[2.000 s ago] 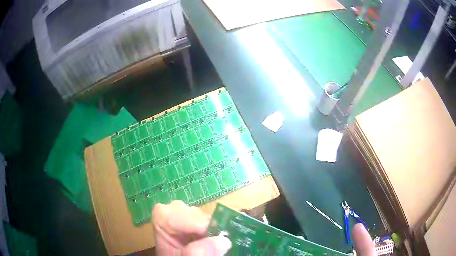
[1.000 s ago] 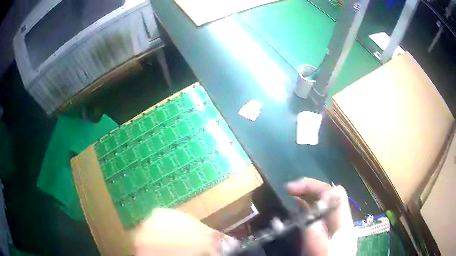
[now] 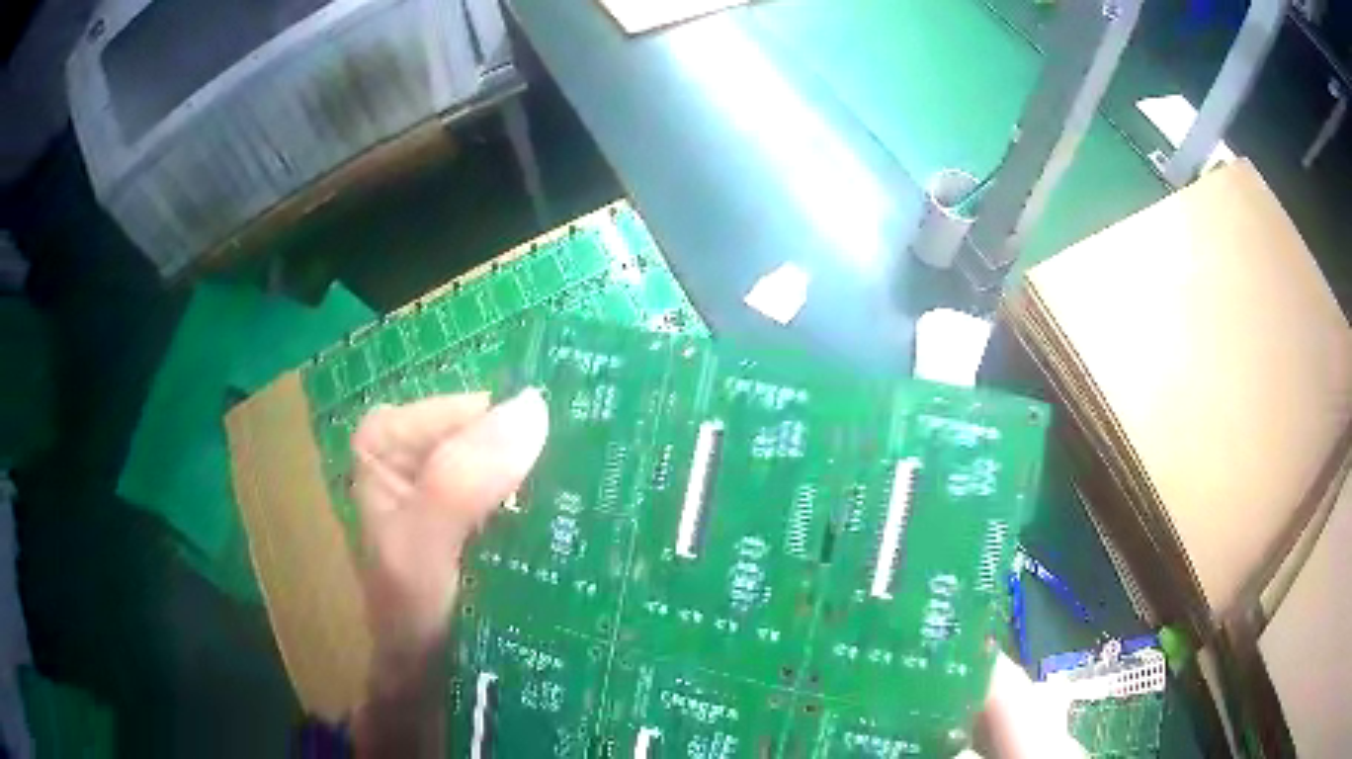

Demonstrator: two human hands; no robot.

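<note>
A green PCB panel (image 3: 771,593) is held up close, its connector face towards me, with white connector strips and white print; its lower part is cut off by the frame edge. My left hand (image 3: 430,504) grips its left edge, thumb on the face. My right hand (image 3: 1023,719) is at its lower right edge, mostly hidden behind the panel and cut off. Behind it, more laid panels (image 3: 475,304) lie in rows on a cardboard sheet (image 3: 289,519), partly covered by the held panel.
Blue-handled cutters (image 3: 1050,593) and a white gridded patch (image 3: 1112,675) lie at lower right. Thick cardboard sheets (image 3: 1201,371) lean at right. A cup (image 3: 949,223) stands by a metal post (image 3: 1045,148). White scraps (image 3: 779,292) lie on the bench. A grey-white machine (image 3: 312,141) is upper left.
The panel was low and seen from a corner, then edge-on and blurred; now its connector face is turned to me and raised over the laid panels. Both hands have shifted with it.
</note>
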